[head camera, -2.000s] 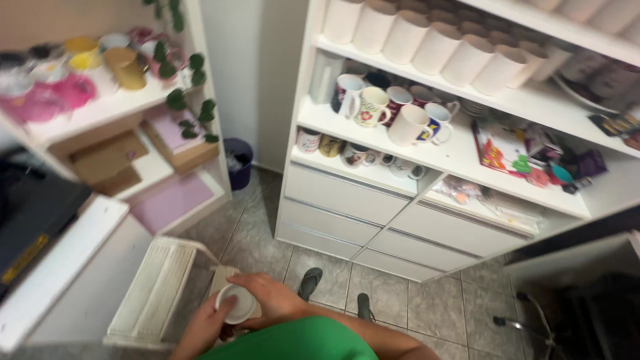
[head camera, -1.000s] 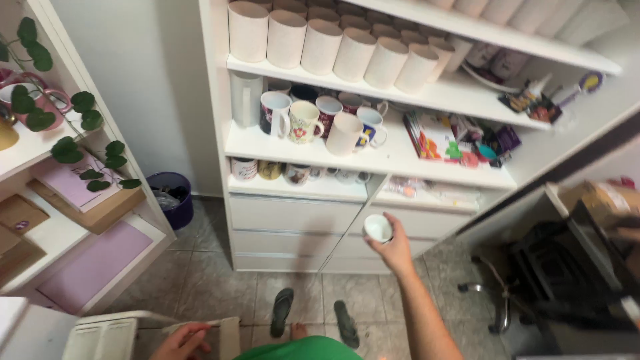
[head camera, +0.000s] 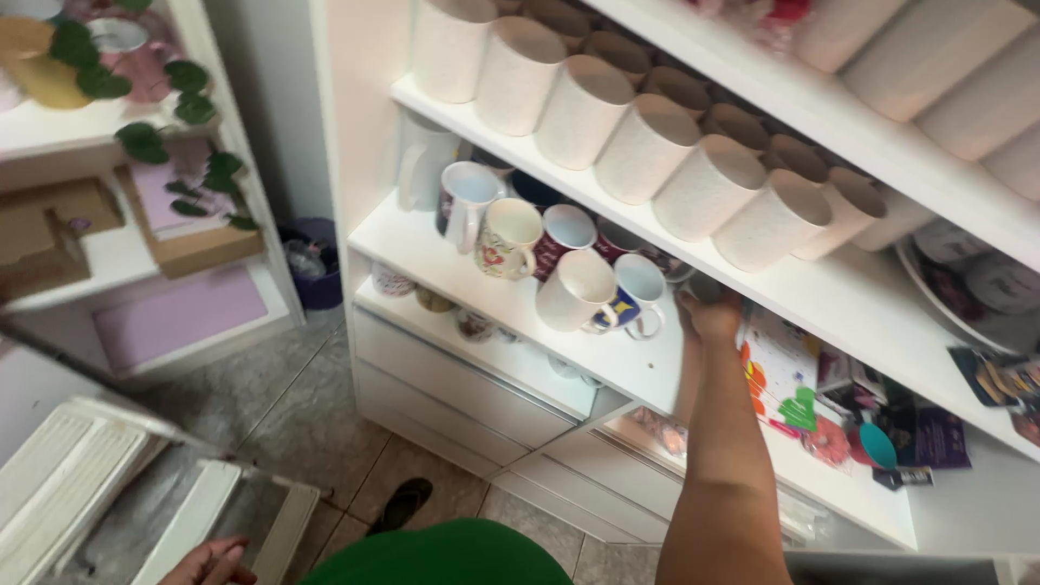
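My right hand (head camera: 713, 313) reaches into the middle shelf, its fingers around a small pale cup (head camera: 700, 286) that is partly hidden by the hand and the shelf above. Just left of it stand a mug with a blue and yellow print (head camera: 638, 284), a plain white mug (head camera: 578, 291), a floral mug (head camera: 509, 240) and a dark-printed mug (head camera: 465, 203). Low at the bottom edge, near a white slatted step stool (head camera: 195, 520), my left hand (head camera: 213, 562) is partly in view with nothing seen in it.
Rows of white cylinders (head camera: 583, 112) fill the shelf above. Right of my forearm lie a colourful printed sheet (head camera: 780, 366), a green plastic piece (head camera: 799, 409) and a turquoise cup (head camera: 876, 445). White drawers (head camera: 455, 366) are below. A purple bin (head camera: 317, 268) stands between the shelf units.
My right hand has moved from in front of the drawers into the middle shelf with the small cup. The view has come closer to the shelves.
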